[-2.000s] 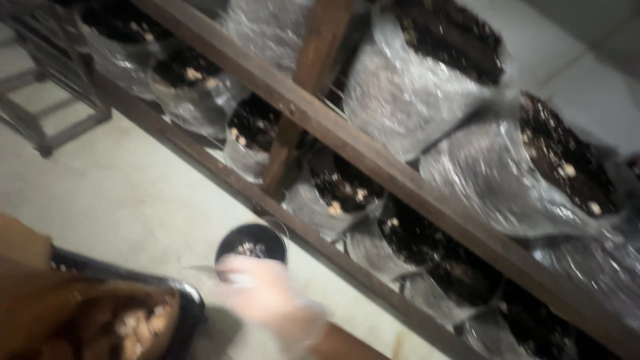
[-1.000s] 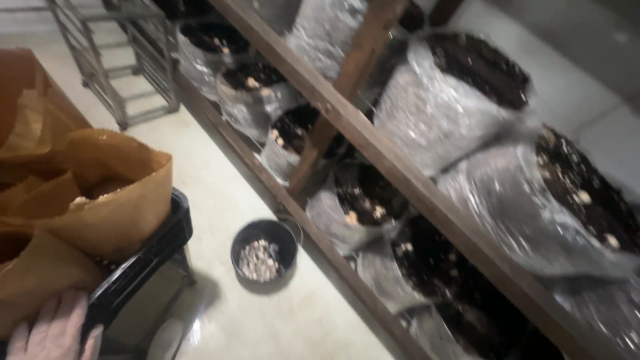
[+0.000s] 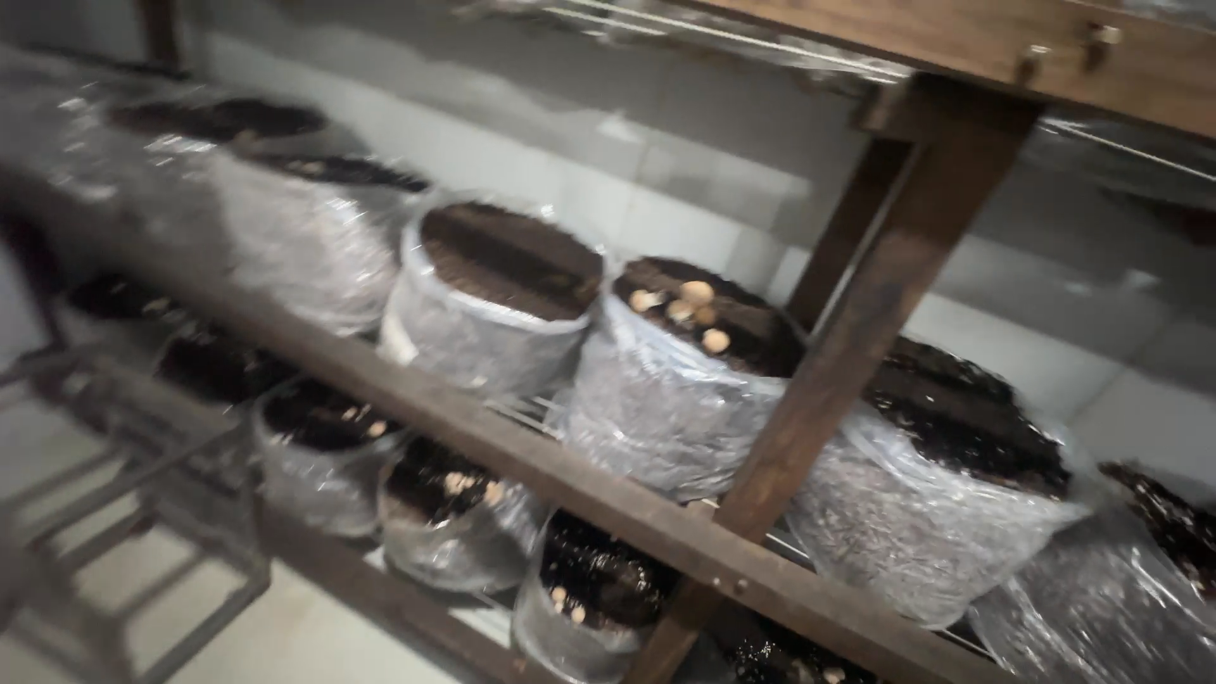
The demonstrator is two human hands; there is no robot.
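Observation:
Neither my left hand nor my right hand shows in the view now. Clear plastic grow bags topped with dark soil stand on a wooden rack. Near the middle, one grow bag (image 3: 679, 408) bears several small pale-capped mushrooms (image 3: 696, 293) on its soil. To its left, another grow bag (image 3: 484, 342) has bare brown soil. A bag of pale substrate (image 3: 921, 518) sits right of the wooden post. On the lower shelf, a smaller bag (image 3: 442, 541) carries a cluster of pale mushrooms (image 3: 465, 484), and further bags flank it. The picture is somewhat blurred.
A wooden shelf rail (image 3: 456, 418) slants across the front of the bags, and a slanting wooden post (image 3: 845, 370) crosses it. An upper wooden beam (image 3: 1073, 47) runs overhead at the right. A metal frame (image 3: 204, 608) stands at the lower left over the pale floor.
The view has swung up to the shelves. My left hand, the paper bags and the black bucket of pale pieces on the floor have gone out of view.

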